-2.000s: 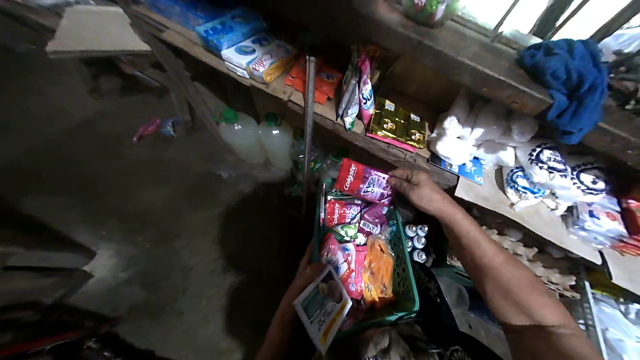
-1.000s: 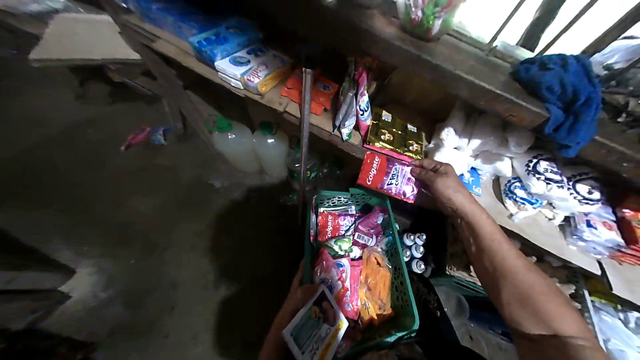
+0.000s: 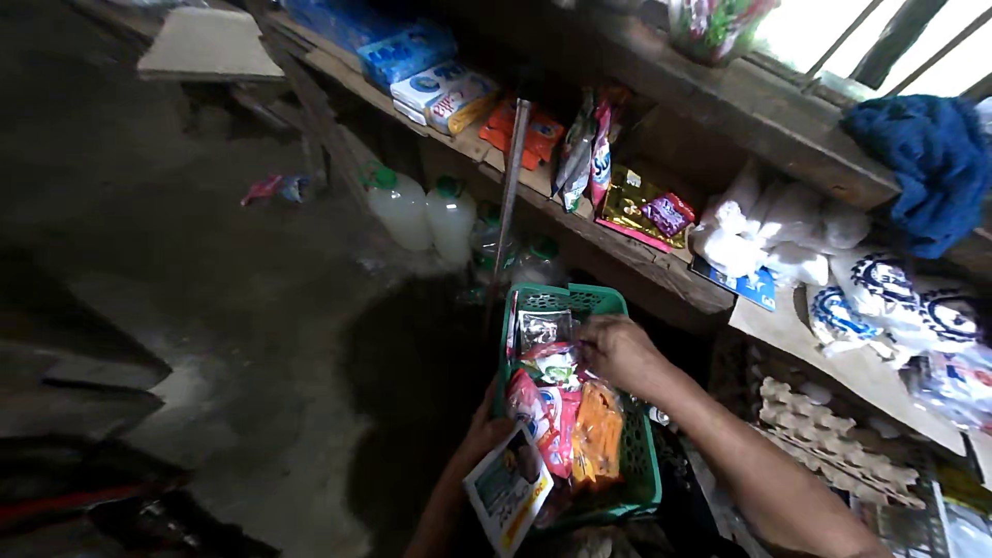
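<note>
A green plastic basket (image 3: 649,457) full of sachets and packets is in front of me. My left hand (image 3: 490,426) is at its left side, against the rim; a printed card (image 3: 509,488) stands beside it. My right hand (image 3: 616,346) reaches into the basket at the upper right, its fingertips among the packets, partly hidden. Near those fingers are a dark silvery packet (image 3: 545,328) and a red, white and green packet (image 3: 553,364). Orange packets (image 3: 598,430) and pink packets (image 3: 559,426) fill the lower part. On the wooden shelf, a small purple and red packet (image 3: 668,215) lies on gold packets (image 3: 626,200).
Along the wooden shelf (image 3: 659,271) are white and blue packs (image 3: 442,93), orange sachets (image 3: 523,132) and white bags (image 3: 763,232). A metal post (image 3: 511,170) rises behind the basket. Bottles of cloudy liquid (image 3: 399,209) stand below; egg trays (image 3: 829,442) are at right.
The purple and red Colgate packet that my right hand held over the shelf edge has been let go; one lies on the gold packets. My right hand has moved down into the basket.
</note>
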